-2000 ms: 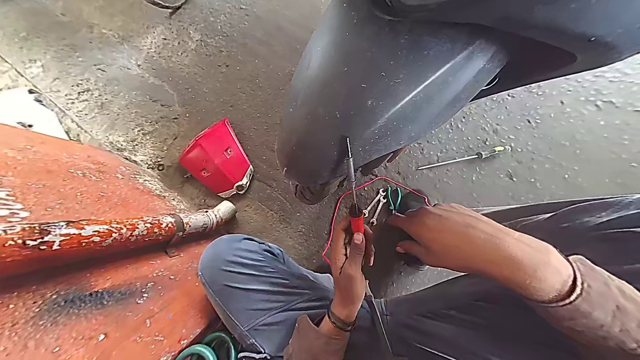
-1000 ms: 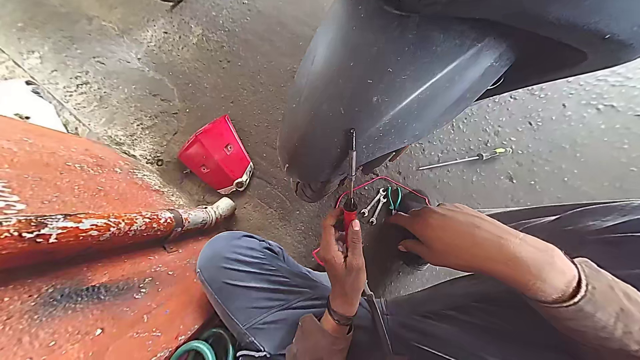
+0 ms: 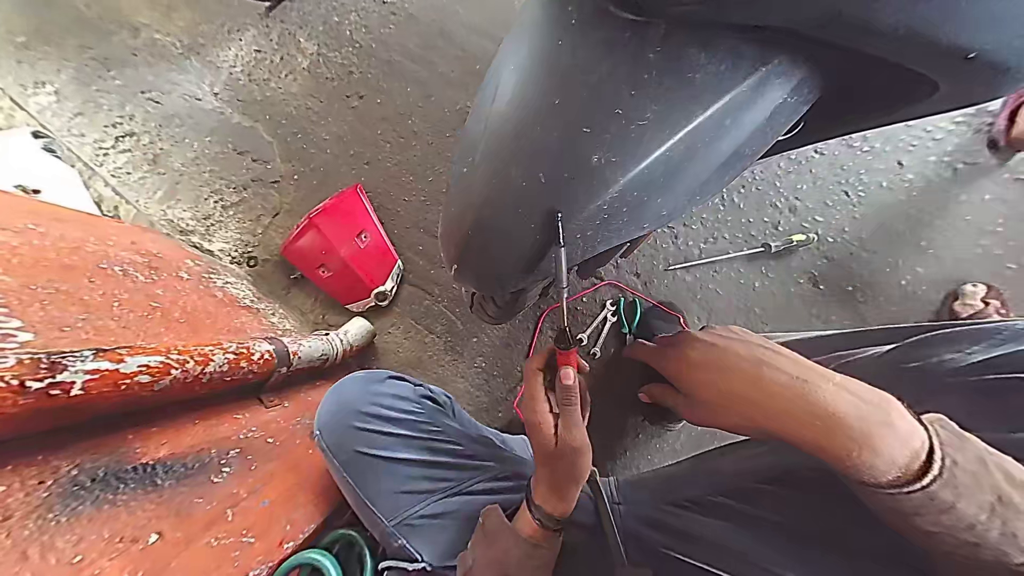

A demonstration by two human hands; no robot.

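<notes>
My left hand grips the red handle of a probe-like tool, its long metal shaft pointing up in front of the dark front mudguard of a two-wheeler. A thin red wire loops from beside my left hand round to my right hand. That hand is bent over a dark shoe; whether its fingers hold the wire's end is hidden. Between the hands lie small open-ended spanners and green-handled pliers.
A screwdriver lies on the concrete at right. A red plastic cover lies left of the mudguard. A worn orange metal body with a pipe fills the left. Green rings show at bottom. What looks like a foot is at right.
My left thumb has come up onto the red handle since the earliest frame. My right hand has hardly moved. What look like feet have appeared at the right edge.
</notes>
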